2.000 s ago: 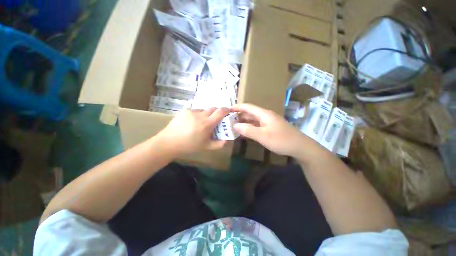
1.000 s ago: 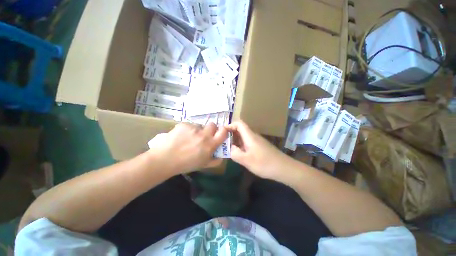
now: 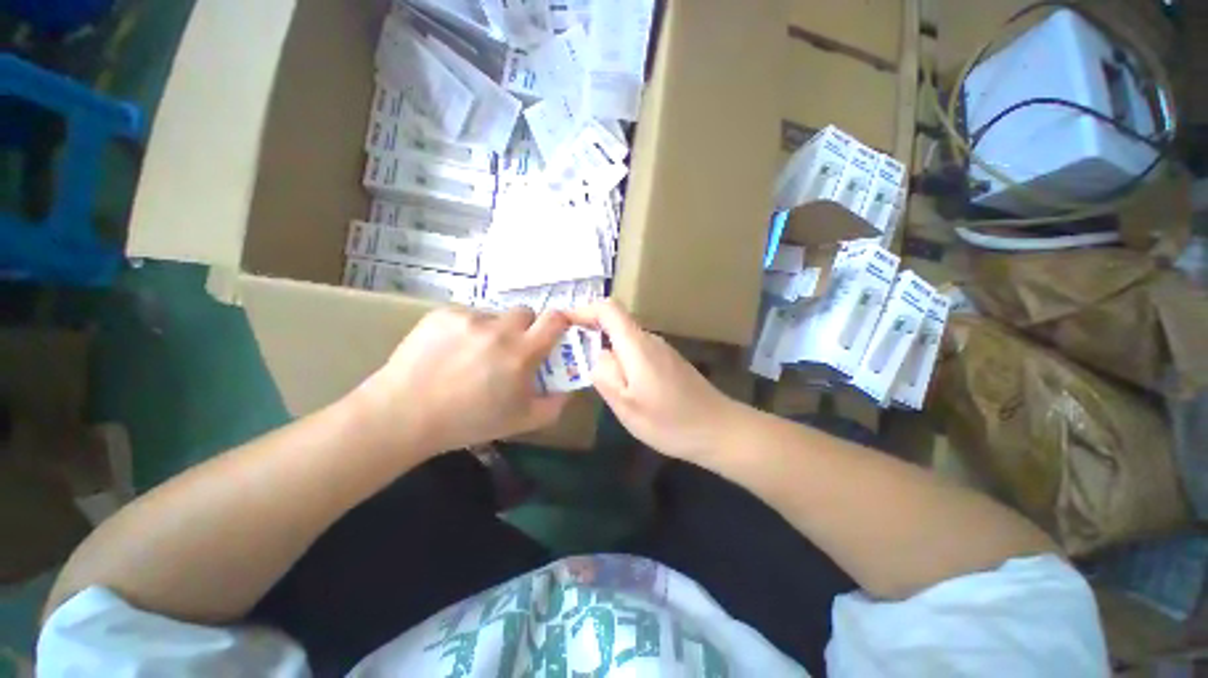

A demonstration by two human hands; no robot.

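My left hand (image 3: 466,378) and my right hand (image 3: 649,378) meet at the near edge of the large cardboard box (image 3: 331,351). A small white retail box (image 3: 568,363) with dark blue lettering is between them. My left hand is closed around its left side. My right fingers and thumb pinch its right edge near the top. Most of the small box is hidden by my hands. The carton is open and holds many white retail boxes (image 3: 424,179), some lined up at left, others loose with flat white pieces on top.
Grouped white boxes (image 3: 855,311) stand at right on brown cartons (image 3: 841,80). Beyond them are a white corded device (image 3: 1053,119) and brown-wrapped parcels (image 3: 1060,411). A blue stool (image 3: 66,172) stands at far left on the green floor (image 3: 186,358).
Both hands stay together at the carton's near edge. The small box between them is turned slightly and shows its lettering more clearly. The view has shifted a little.
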